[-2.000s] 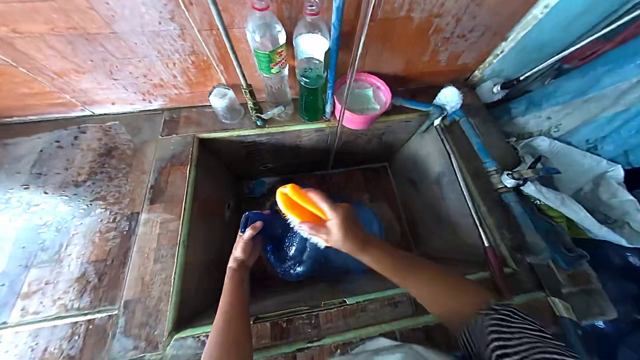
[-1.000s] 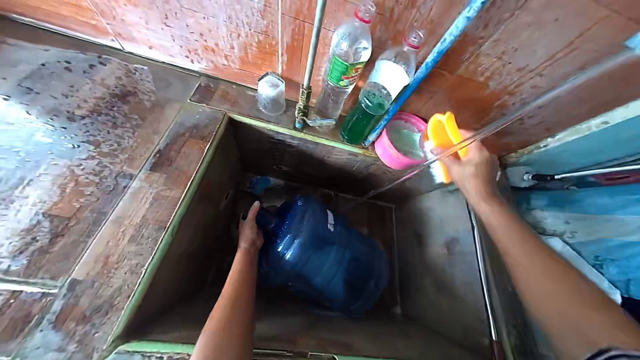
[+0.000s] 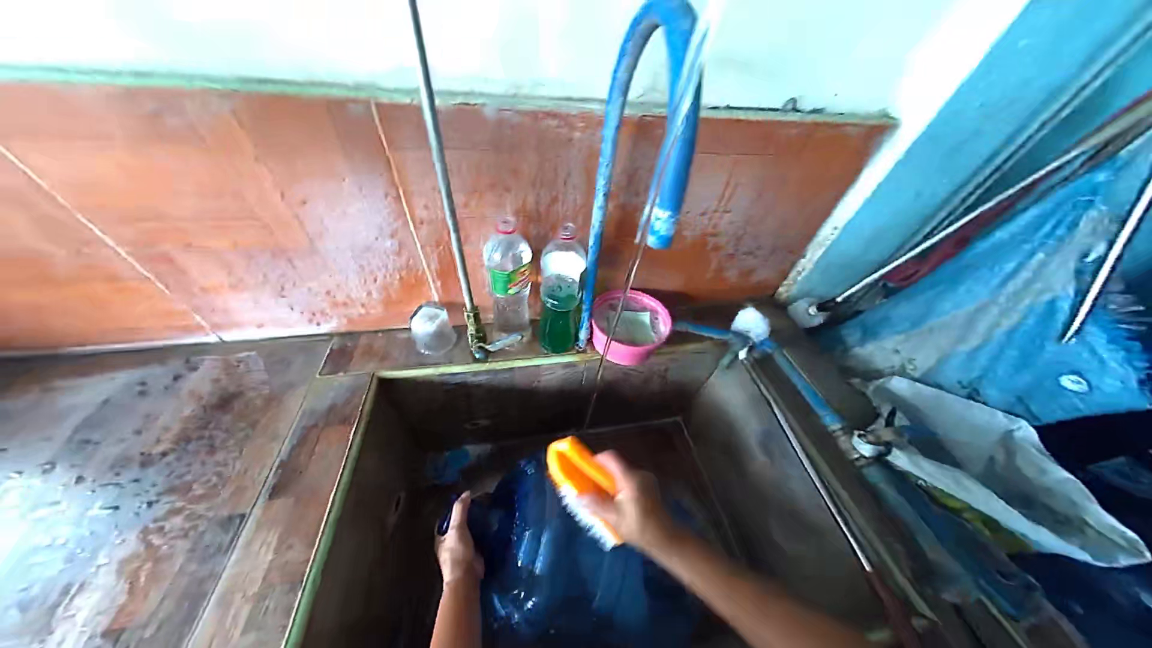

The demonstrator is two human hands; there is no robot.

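Note:
My right hand [image 3: 634,508] is closed around an orange scrub brush [image 3: 580,477] with white bristles, held over a large blue plastic water jug [image 3: 567,576]. Whether the bristles touch the jug is hard to tell. The jug lies on its side in a deep sink basin [image 3: 346,504]. At its left end, my left hand [image 3: 460,549] grips the dark neck of the jug. A thin stream of water falls into the basin from above, behind the brush.
Along the back ledge stand a clear cup [image 3: 432,329], a clear bottle [image 3: 509,283], a bottle of green liquid [image 3: 562,297] and a pink tub [image 3: 633,326]. A curved blue pipe [image 3: 612,153] rises there. Right of the basin are a pipe valve [image 3: 868,444] and a white sack [image 3: 1017,468].
My right hand has brought the brush from beside the pink tub back over the jug. My left hand remains at the jug's neck. The view has tilted up.

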